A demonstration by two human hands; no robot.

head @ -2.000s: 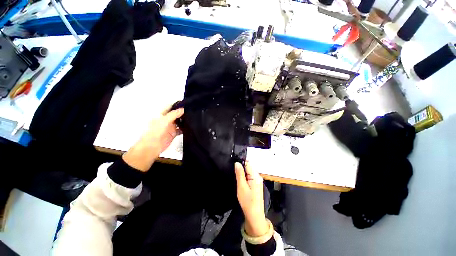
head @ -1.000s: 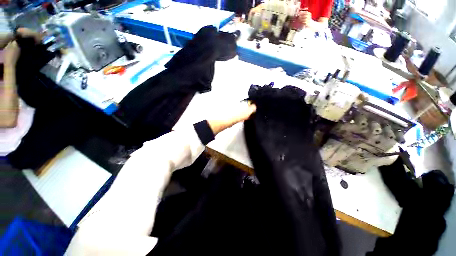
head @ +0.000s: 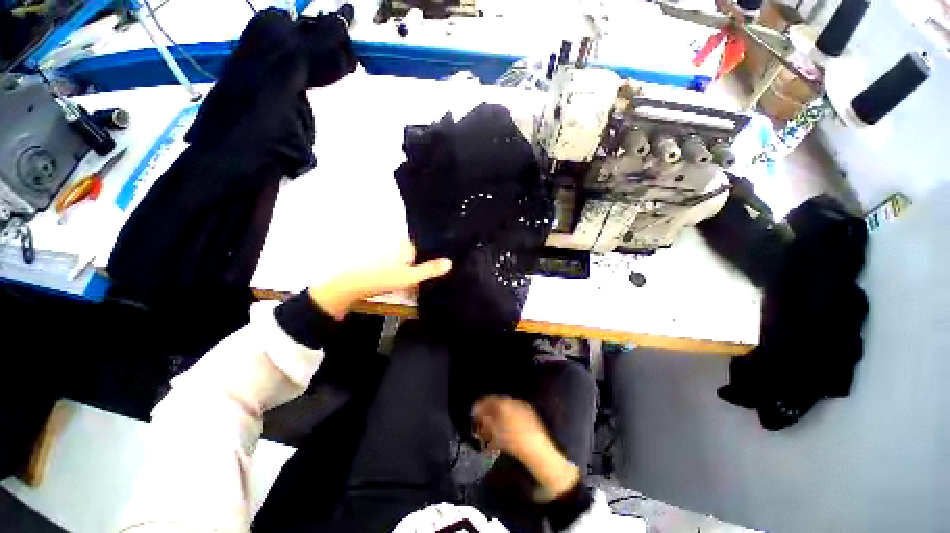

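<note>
A black garment piece (head: 474, 198) with small shiny dots lies on the white machine table, left of the overlock machine (head: 635, 167), and hangs over the table's front edge. My left hand (head: 385, 279) rests at the cloth's left side near that edge, fingers extended, thumb and fingertips partly lost against the black cloth. My right hand (head: 507, 425) is low over my lap, below the table edge, blurred with curled fingers; whether it holds black cloth cannot be told. The needle area is dark and hard to see.
A long black garment heap (head: 214, 177) lies at left. Orange-handled scissors (head: 81, 191) and a grey machine (head: 36, 156) are farther left. A second black pile (head: 807, 302) hangs at the table's right end. Black thread cones (head: 891, 89) stand upper right. The tan front edge (head: 646, 338) borders my lap.
The view swung left and came back. The garment now lies shorter and bunched on the table, with more dots showing. My right hand has dropped from the table edge towards my lap.
</note>
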